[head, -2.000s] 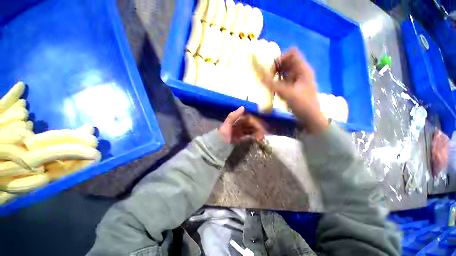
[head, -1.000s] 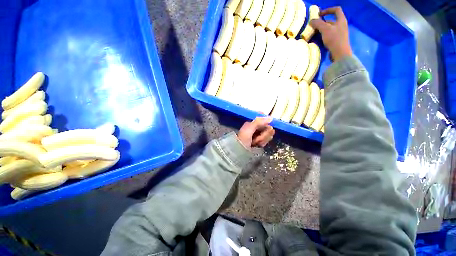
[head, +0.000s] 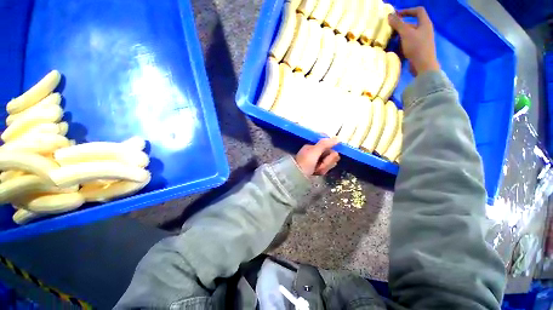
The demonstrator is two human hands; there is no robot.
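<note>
Pale banana pieces (head: 324, 57) lie in close rows in the front blue tray (head: 303, 131). My right hand (head: 415, 35) is in this tray at the end of the far row, its fingertips touching the last banana piece (head: 384, 26). My left hand (head: 319, 157) is at the near rim of the tray, fingers curled with the index finger towards the rim; whether it holds a tool cannot be seen. More banana pieces (head: 100, 162) lie in a loose heap in the left blue crate (head: 219, 158).
Small pale yellow trimmings (head: 350, 192) lie on the speckled grey worktop (head: 315, 227). Crinkled clear film (head: 521, 194) is at the right, with a small green thing (head: 521, 103) above it. Yellow-black tape (head: 42, 284) marks the floor at lower left.
My right hand has moved from the near rows to the far row, where a banana piece now stands in line with the others. My left hand stays near the rim. The view has shifted.
</note>
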